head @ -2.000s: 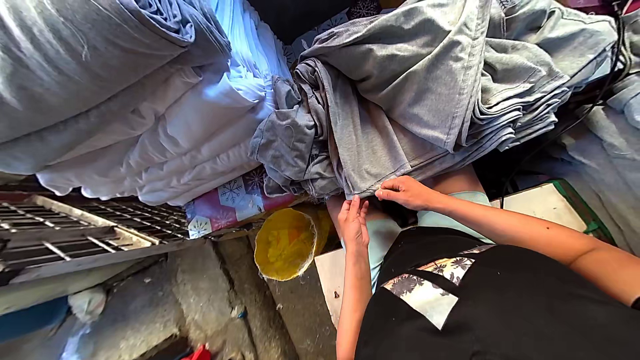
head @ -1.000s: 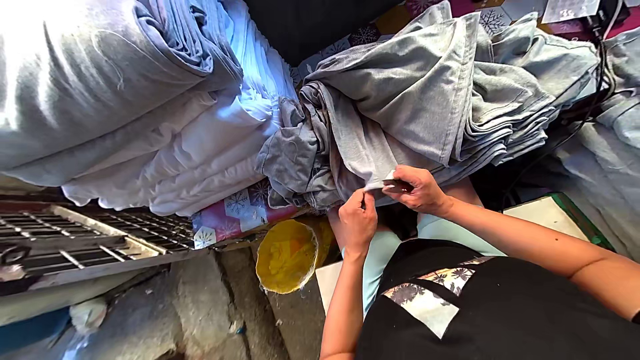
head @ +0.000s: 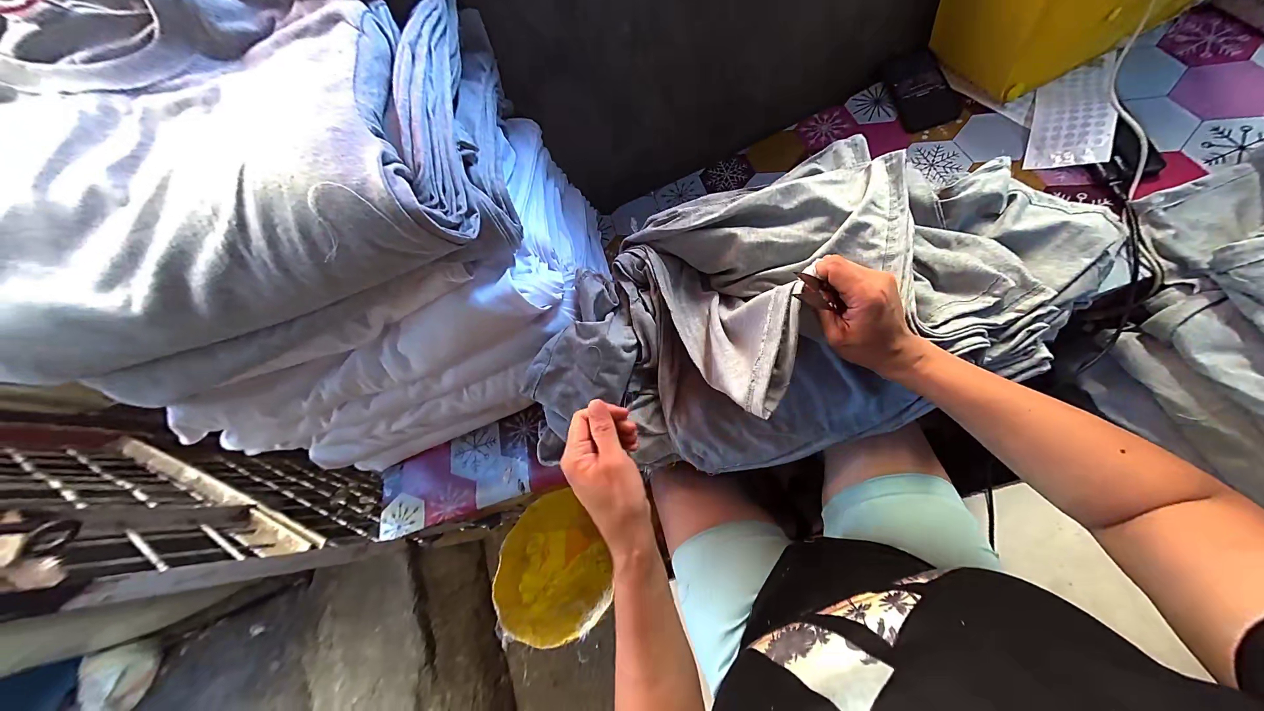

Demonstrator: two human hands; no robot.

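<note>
My right hand (head: 865,311) is closed around a small dark tool (head: 822,294), perhaps thread snips, at the raised edge of a grey garment (head: 760,326). That garment lies folded over a stack of grey garments (head: 1017,286) above my lap, its stitched hem hanging down. To the left, my left hand (head: 604,454) is raised with curled fingers, thumb against the forefinger, in front of a bunched darker grey part (head: 588,360). Whether a thread or a bit of cloth is pinched there cannot be told.
Large piles of pale garments (head: 247,227) rise on the left. A yellow container (head: 1027,39), cables (head: 1131,197) and papers (head: 1074,114) are at the back right. Below the patterned tabletop (head: 444,484) are a yellow bucket (head: 553,573) and a metal grille (head: 197,494).
My hands were close together at the garment's lower edge; now they are apart, the right one farther up and to the right with the tool. The hem hangs in a raised fold.
</note>
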